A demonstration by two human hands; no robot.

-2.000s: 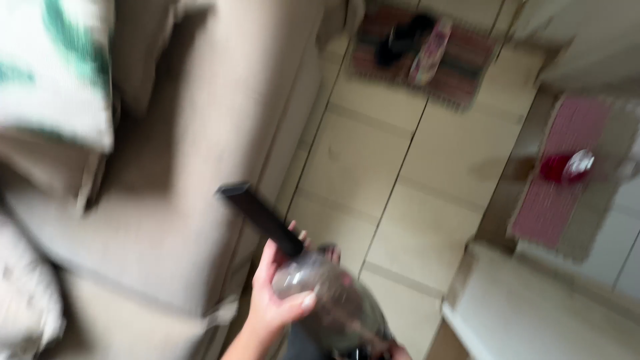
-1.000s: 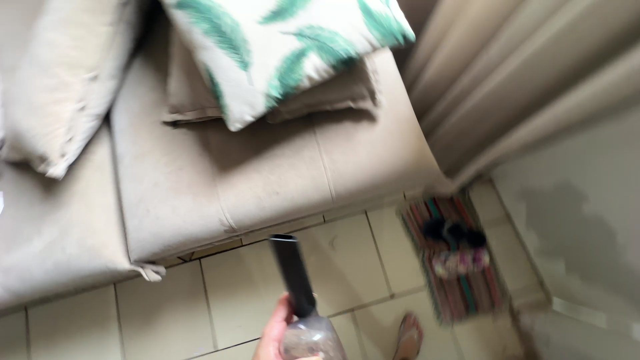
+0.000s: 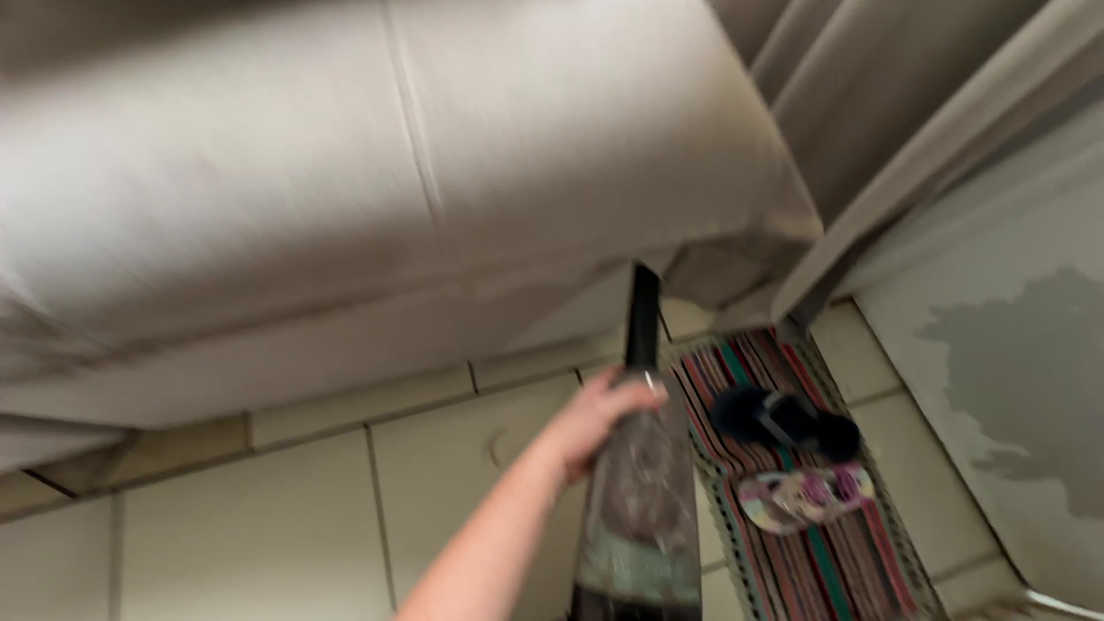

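Observation:
My left hand (image 3: 608,418) is closed around the front of a handheld vacuum cleaner (image 3: 642,517), just behind its black crevice nozzle (image 3: 642,319). The vacuum has a clear dust container with greyish matter inside and a dark body at the bottom edge of the view. Its nozzle points up toward the lower front edge of the beige sofa (image 3: 517,155); whether it touches the sofa cannot be told. My right hand is out of view.
A striped woven rug (image 3: 828,552) lies on the tiled floor (image 3: 285,517) at the right. On it are a dark flip-flop (image 3: 785,423) and a floral flip-flop (image 3: 806,498). A beige curtain (image 3: 914,112) hangs beside the sofa, near a pale wall (image 3: 931,319) with a grey patch.
The view has swung and come closer to the sofa's curtain end. The cushions seen earlier are out of view. My left hand still holds the vacuum.

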